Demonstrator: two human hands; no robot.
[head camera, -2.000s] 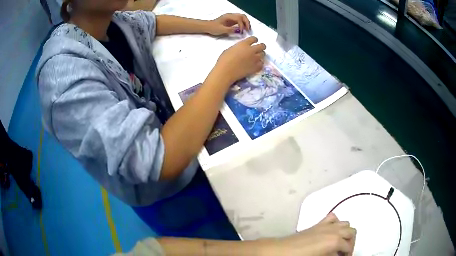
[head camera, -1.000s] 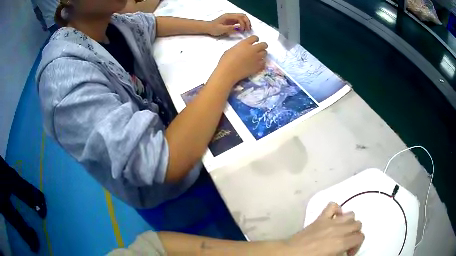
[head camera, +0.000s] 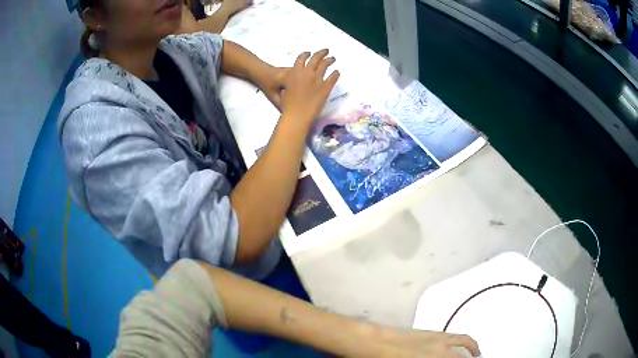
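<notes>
A white panel with cut corners (head camera: 498, 308) lies at the bottom right, its lower part cut off by the frame edge. A thin dark red-black wire (head camera: 483, 289) curves in a large ring on it. A small black connector (head camera: 542, 282) sits at the ring's upper right. A white cord (head camera: 596, 245) loops off the panel's upper right side. My left hand (head camera: 437, 345) lies at the panel's lower left, partly cut off by the bottom edge. Its fingertips are hidden or blurred, so any hold is unclear. My right hand is out of view.
A person in a grey hooded top (head camera: 150, 161) sits to the left, hands over the bench. A blue printed poster (head camera: 381, 164) lies before them. A grey-beige cover (head camera: 448, 224) is on the bench. A white post (head camera: 401, 42) and dark green conveyor (head camera: 490, 77) stand beyond.
My left hand has moved down and left on the panel, and my forearm and sleeve show more. More of the wire ring shows. The neighbour's hands have come together off the poster.
</notes>
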